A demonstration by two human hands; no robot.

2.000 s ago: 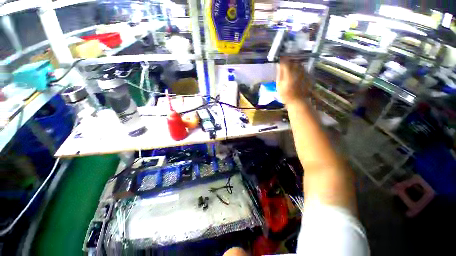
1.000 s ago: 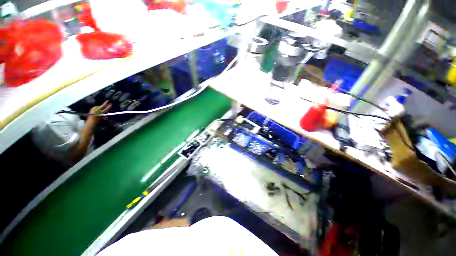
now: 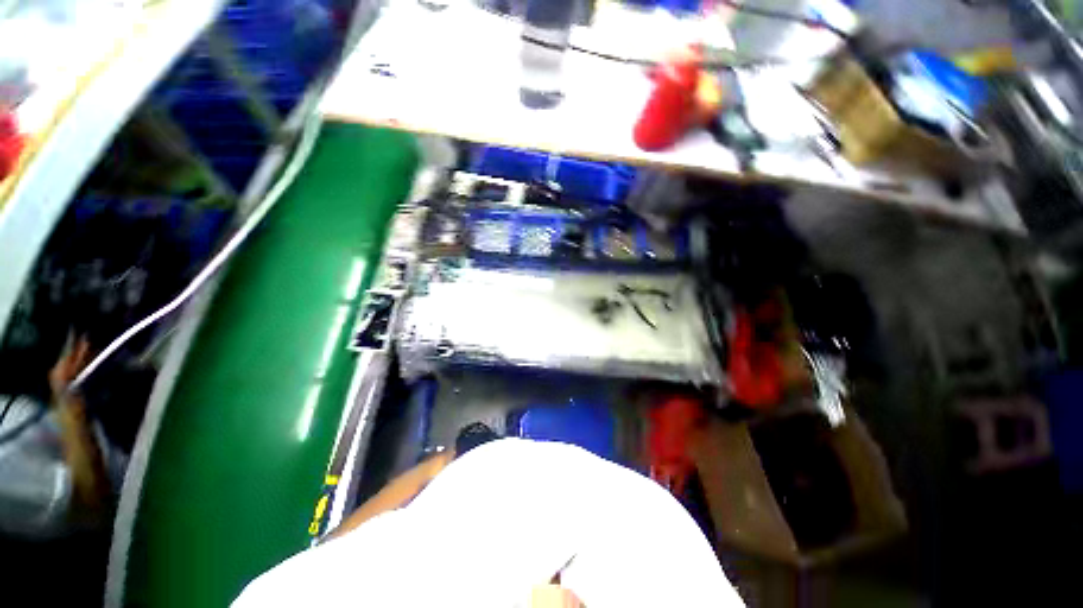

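The low bench (image 3: 534,315) with a pale sheet lies in front of me. Small dark parts (image 3: 641,304) lie loose on its right half. A row of small blue boxes (image 3: 523,234) with silvery contents stands along its back. Part of my left arm (image 3: 410,485) shows at the lower left beside my white shirt; its hand is not clear, near a dark rounded thing (image 3: 477,436) in front of a blue seat or bin (image 3: 568,425). A small patch of skin shows at the bottom edge; I cannot tell what it is. My right hand is not in view.
A green conveyor belt (image 3: 249,344) runs along the left. Beyond it are a person's hand and arm (image 3: 74,398). A white shelf (image 3: 475,119) above holds a red squeeze bottle (image 3: 669,109) and a carton (image 3: 857,116). Red bags (image 3: 755,356) and an open carton (image 3: 742,481) stand at right.
My view has swung left, then down over the low bench. The raised right arm seen two seconds ago is out of view. The open carton at the lower right now shows.
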